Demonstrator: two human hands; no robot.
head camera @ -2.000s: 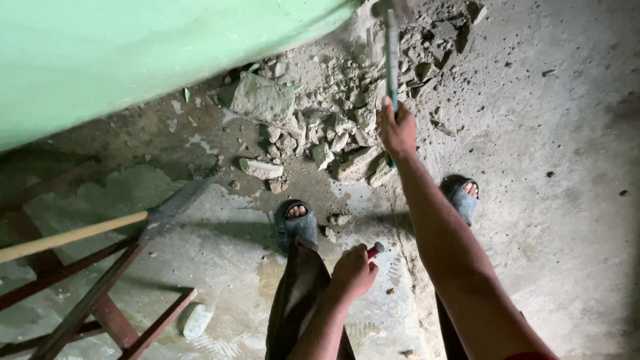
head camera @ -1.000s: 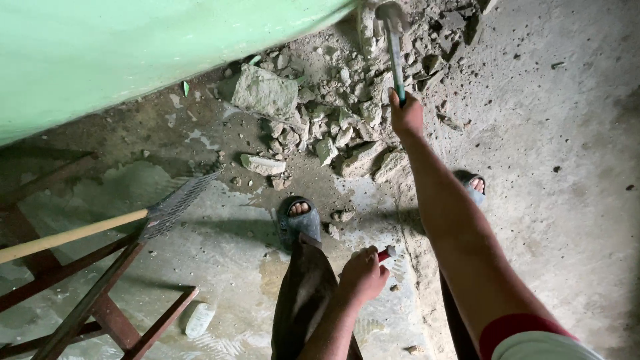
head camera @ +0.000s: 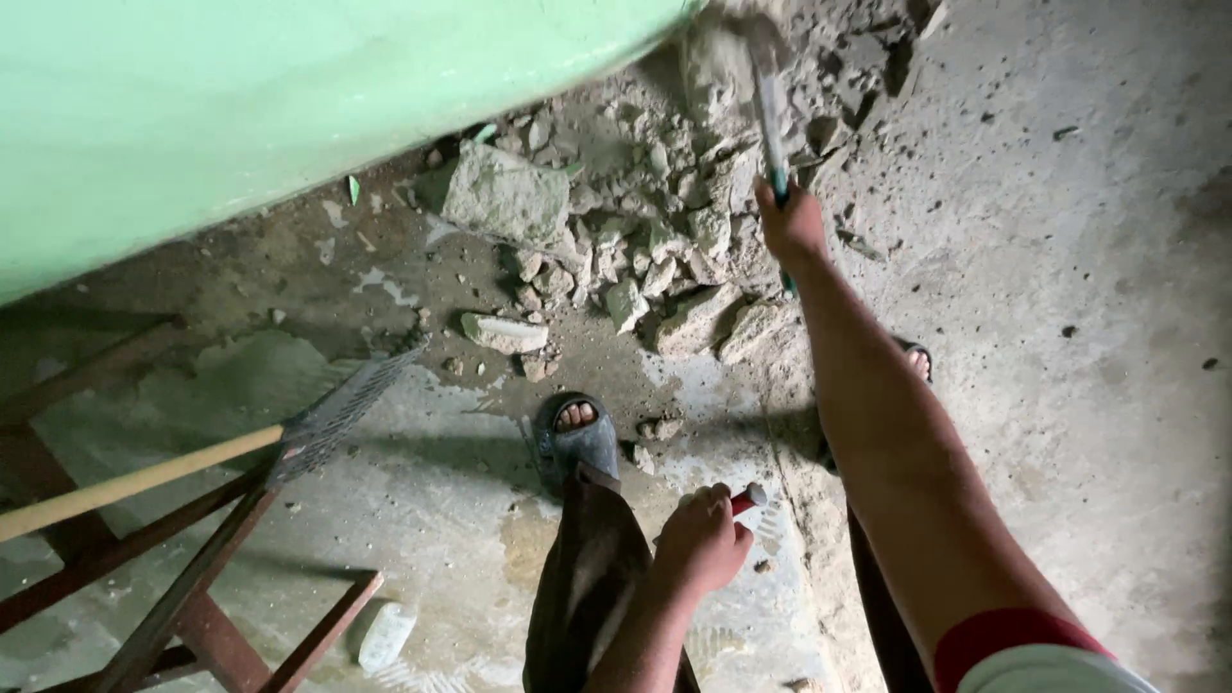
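Note:
My right hand [head camera: 794, 223] grips the green handle of a hammer [head camera: 770, 120], whose blurred head is over the rubble by the foot of the green wall. Broken masonry rubble [head camera: 664, 221] lies below and left of the hammer, with a larger chunk [head camera: 505, 192] nearer the wall. Lower down, my left hand [head camera: 705, 539] is closed around a red tool with a round metal end [head camera: 749, 499], perhaps a chisel; the rest of it is hidden in the fist. It is held above the floor, apart from the rubble.
The green wall [head camera: 289, 87] runs along the upper left. A rake-like tool [head camera: 342, 414] with a wooden handle lies across a dark wooden frame [head camera: 192, 568] at the left. A pale block [head camera: 387, 637] is on the concrete floor. My sandalled feet [head camera: 582, 433] stand below the rubble.
My right arm and the hammer have shifted position over the rubble. My left hand stays low with the red tool in it. The rake-like tool's head shows at a different angle than two seconds ago.

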